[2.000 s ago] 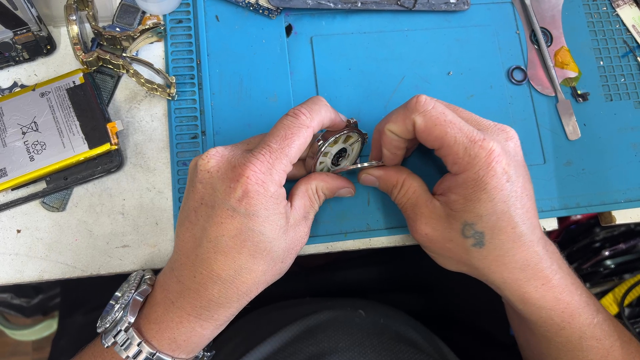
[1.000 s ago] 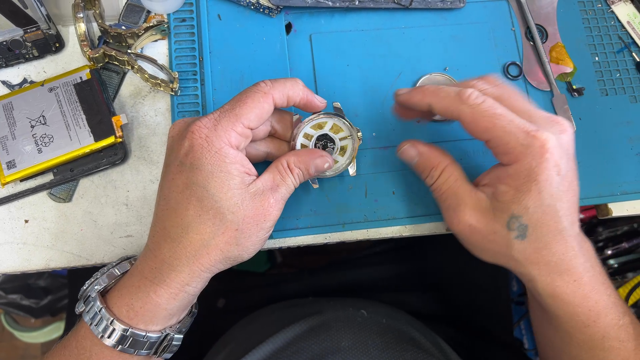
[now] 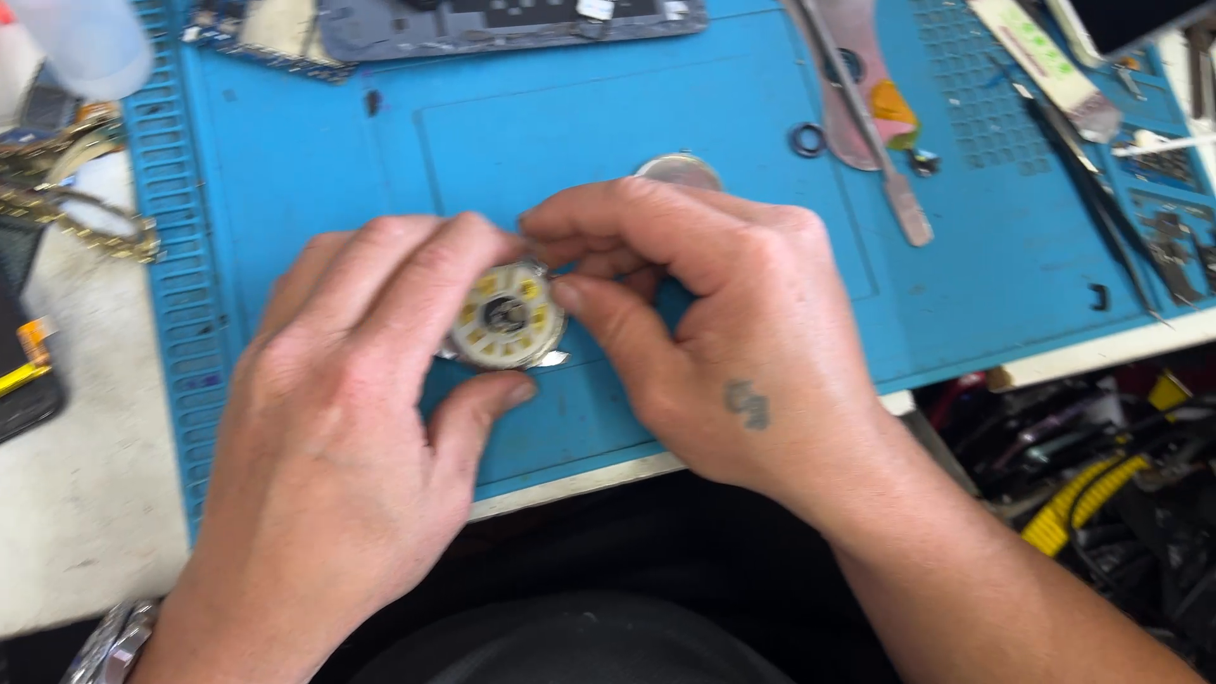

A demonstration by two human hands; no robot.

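Observation:
An opened watch case (image 3: 508, 316) with a pale ring, yellowish segments and a dark centre lies low over the blue work mat (image 3: 608, 104). My left hand (image 3: 356, 389) is around its left side, fingers over the top edge and thumb below. My right hand (image 3: 703, 323) has its thumb and index finger at the case's upper right edge. A round metal disc, perhaps the case back (image 3: 679, 171), lies on the mat just beyond my right hand, partly hidden by it. My fingers hide part of the case rim.
A metal spatula tool (image 3: 869, 123) lies beside a dark ring (image 3: 807, 140). Tweezers (image 3: 1088, 190) and small parts are at right. A grey device panel (image 3: 513, 24) is at the far edge, gold watch parts (image 3: 76, 190) at left. The mat's front edge is near my hands.
The thin round piece held by my right hand two seconds ago was put down on the mat. My right hand has come back to the watch case. The view has shifted.

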